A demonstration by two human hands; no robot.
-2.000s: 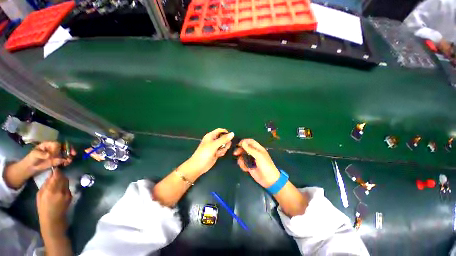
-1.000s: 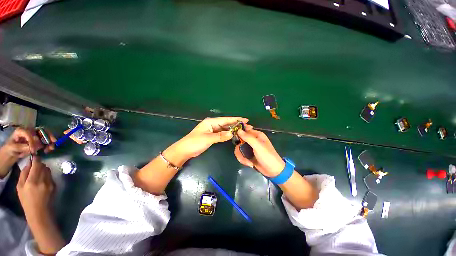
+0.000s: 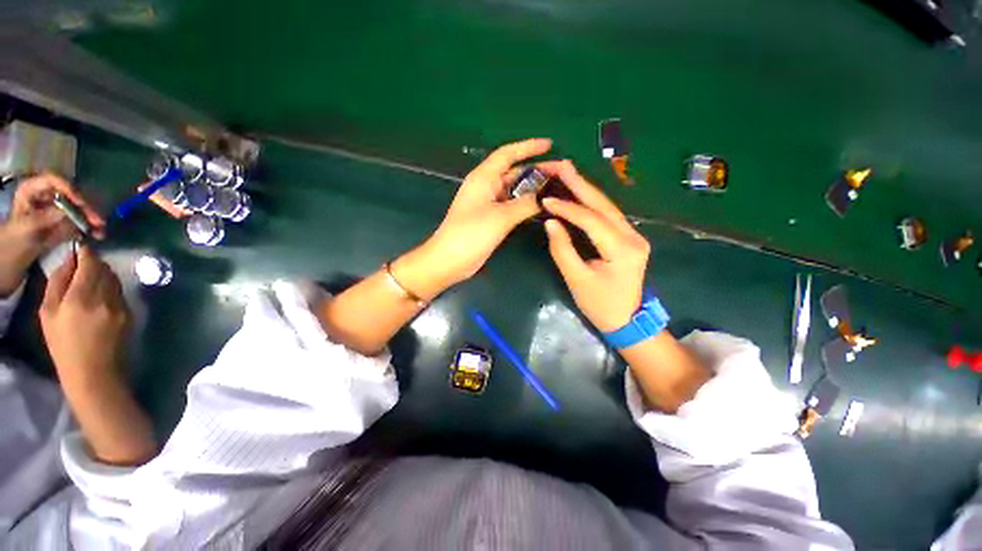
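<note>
My left hand (image 3: 485, 210) holds a small watch case (image 3: 529, 184) between thumb and fingers, at the bench seam. My right hand (image 3: 601, 245) is at the same case, its fingertips on the right side. A dark part shows under the right fingers; whether it is a screen I cannot tell. A second watch case (image 3: 471, 369), yellow and black inside, lies open side up below my hands. A blue pry stick (image 3: 516, 359) lies slantwise to its right.
Beyond the seam lie a screen with flex cable (image 3: 614, 141), a case (image 3: 705, 172) and another screen (image 3: 845, 193). Tweezers (image 3: 800, 328), screens (image 3: 840, 310) and red pieces (image 3: 964, 358) lie right. At left are silver round pieces (image 3: 201, 197) and another person's hands (image 3: 81, 291).
The view has shifted down towards the bench, and the red trays have left the picture. Both hands have come together at the case, which now shows its metallic side between the fingers.
</note>
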